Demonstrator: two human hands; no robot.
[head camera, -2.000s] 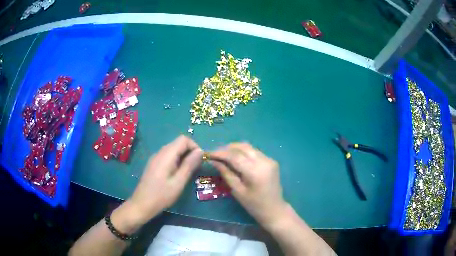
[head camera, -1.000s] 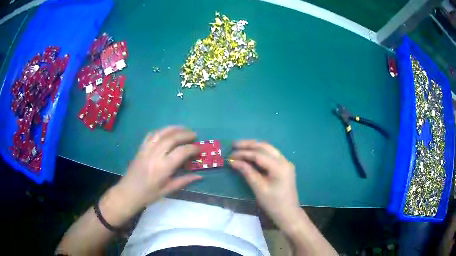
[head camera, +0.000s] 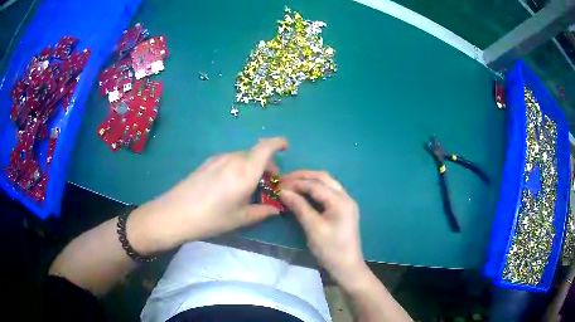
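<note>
A red circuit board (head camera: 270, 195) lies on the green table in front of me, partly hidden by both hands. My left hand (head camera: 217, 192) is bare, with a dark bracelet at the wrist, and holds the board between thumb and fingers at its left side. My right hand (head camera: 325, 217) is bare. Its thumb and forefinger pinch a small yellow component (head camera: 275, 181) at the board's upper right. The fingertips hide most of the component and its legs.
A component heap (head camera: 287, 60) lies beyond my hands. The board stack (head camera: 135, 94) is at left beside the blue left bin (head camera: 94, 53). Open cutting pliers (head camera: 443, 170) lie at right, near the blue right bin (head camera: 498, 251). A single red piece (head camera: 500, 94) lies by that bin.
My left hand has turned and closed on the board's left side. My right hand has moved left, bringing the yellow component onto the board. The camera view has shifted slightly.
</note>
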